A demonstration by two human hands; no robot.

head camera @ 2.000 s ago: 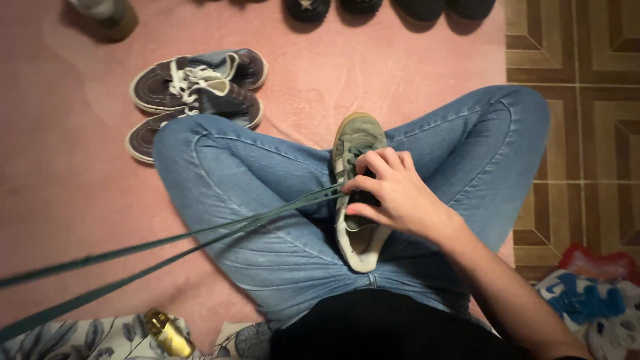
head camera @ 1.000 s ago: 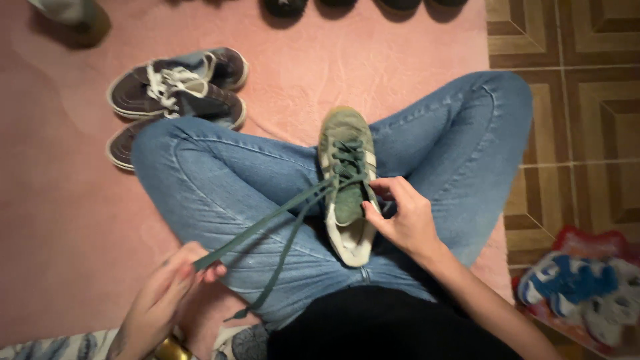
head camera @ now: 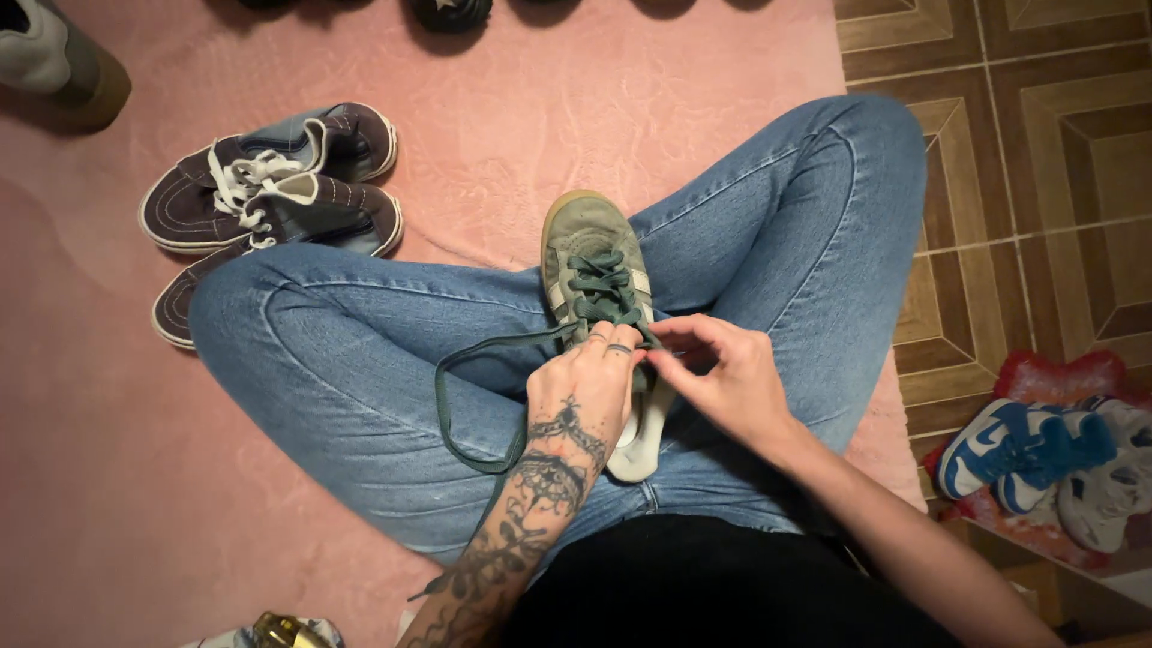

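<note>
A green suede sneaker [head camera: 589,225] with pale stripes and a gum sole lies between my crossed legs, toe pointing away from me. Its dark green shoelace [head camera: 441,396] is threaded through the lower eyelets, and one long loose length loops out to the left over my jeans and runs under my left forearm. My left hand [head camera: 585,378] is over the upper lacing, fingers closed at the lace by the tongue. My right hand [head camera: 724,369] meets it from the right, thumb and forefinger pinching the lace near the top eyelets. The fingertips of both hands nearly touch.
Dark sneakers with white laces [head camera: 193,202] lie by my left knee on the pink blanket [head camera: 468,108]. A grey shoe [head camera: 67,67] stands at the upper left, black shoes [head camera: 450,22] along the top edge. Blue and white sneakers [head camera: 981,450] sit at the right, beside the tiled floor [head camera: 1062,162].
My left hand has come from the lower left to the shoe's upper lacing. The lace, earlier stretched to the left, now hangs in a slack loop. My right hand remains at the shoe.
</note>
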